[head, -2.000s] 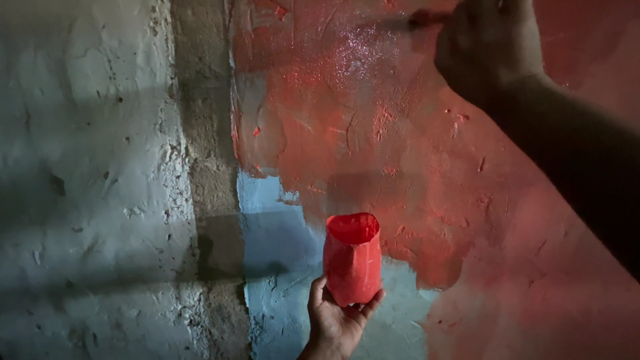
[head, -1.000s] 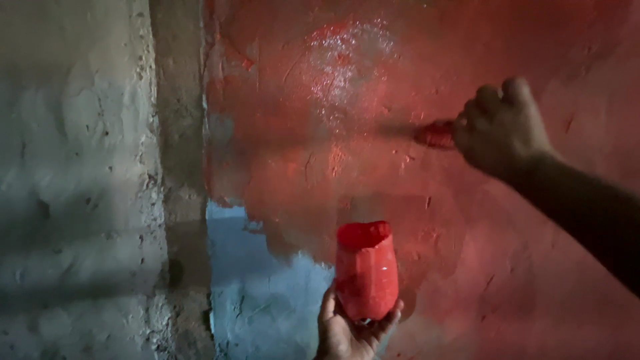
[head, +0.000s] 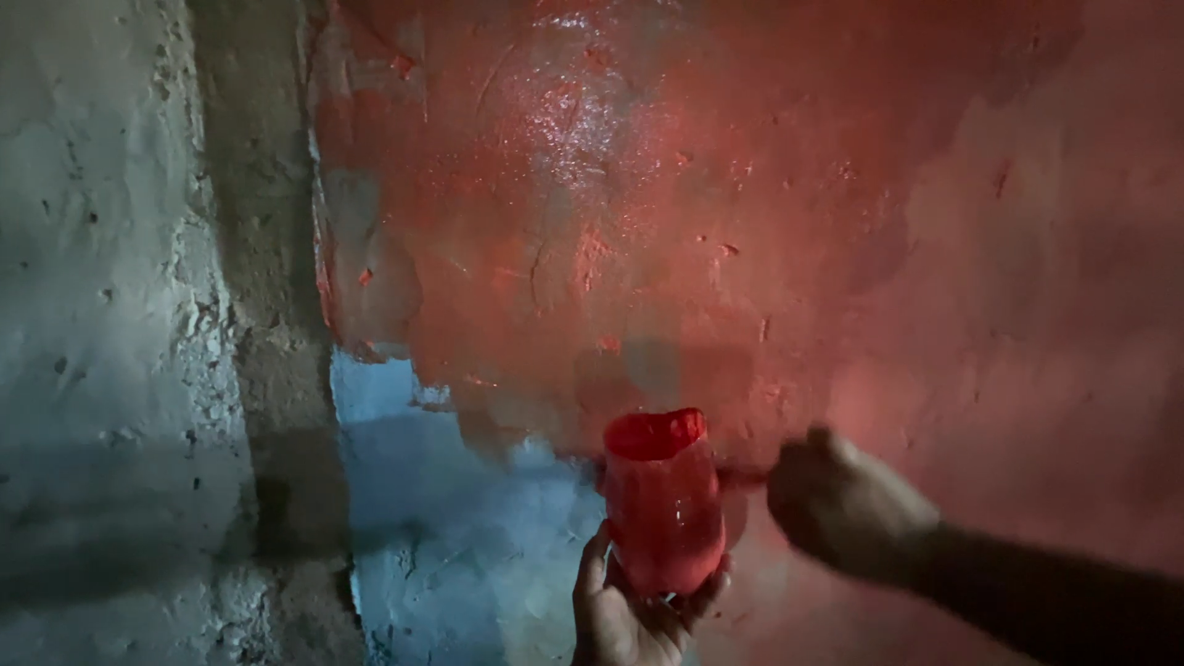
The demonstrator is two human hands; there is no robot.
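Note:
My left hand (head: 634,620) holds a red, paint-coated container (head: 664,518) from below, its open top facing up and its inside wet with red paint. To the right, my right hand (head: 837,504) is closed around a paintbrush (head: 743,478), slightly blurred. The container hides most of the brush, and I cannot tell whether its bristles touch the wall. Behind both hands is a rough plaster wall with glossy red paint (head: 573,250) above and a light blue area (head: 444,490) at the lower left of the container.
A bare, brownish vertical strip (head: 277,388) runs down the wall left of the painted part. Farther left is a rough grey wall surface (head: 102,305) with a crumbling edge. Dark shadows lie across the lower left.
My right hand with the brush has come down from the upper part of the wall to beside and behind the container. My left hand still holds the container low in view.

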